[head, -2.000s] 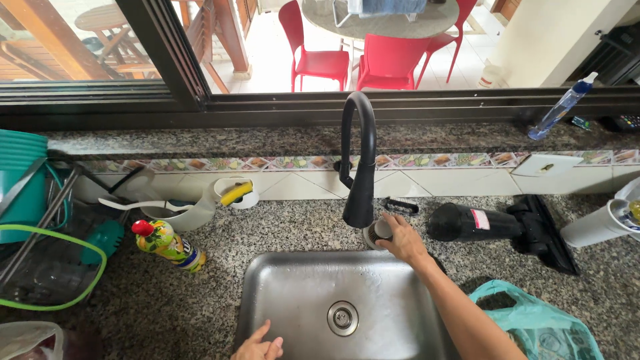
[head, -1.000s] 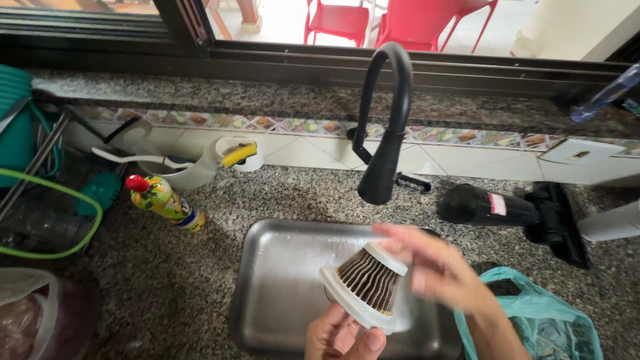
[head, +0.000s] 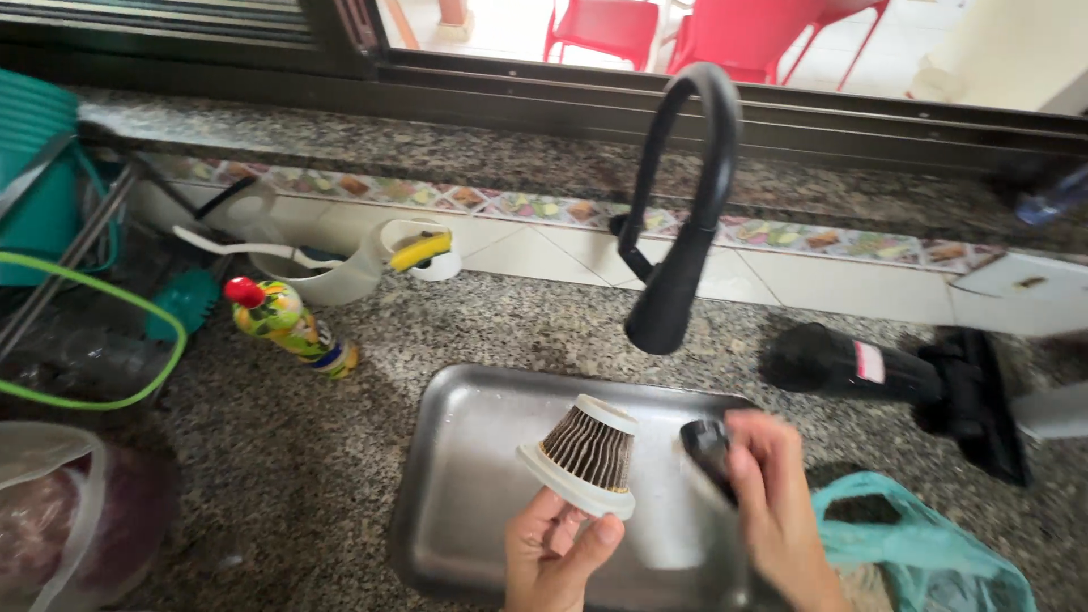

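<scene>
Over the stainless steel sink (head: 484, 408), my left hand (head: 557, 544) grips the white rim of a cone-shaped pleated filter (head: 591, 450), its narrow end up and its pleats brown with dirt. My right hand (head: 778, 501), blurred, holds a small black brush (head: 710, 455) with pale bristles just right of the filter; the two do not touch. Above them the black faucet (head: 671, 280) points down, with no water seen coming from it. A black handheld vacuum part (head: 892, 365) lies on the granite counter to the right.
A yellow dish soap bottle (head: 293, 327) with a red cap stands left of the sink. Behind are a pale bowl (head: 327, 280) with a white utensil and a white holder (head: 438, 263) with a yellow sponge. A teal plastic bag (head: 926, 535) lies at right, a dish rack (head: 110, 221) at left.
My left hand has come up holding the filter, which neither hand visibly held two seconds ago. My right hand, beside the filter one second ago, now holds the black brush. The view has tilted down.
</scene>
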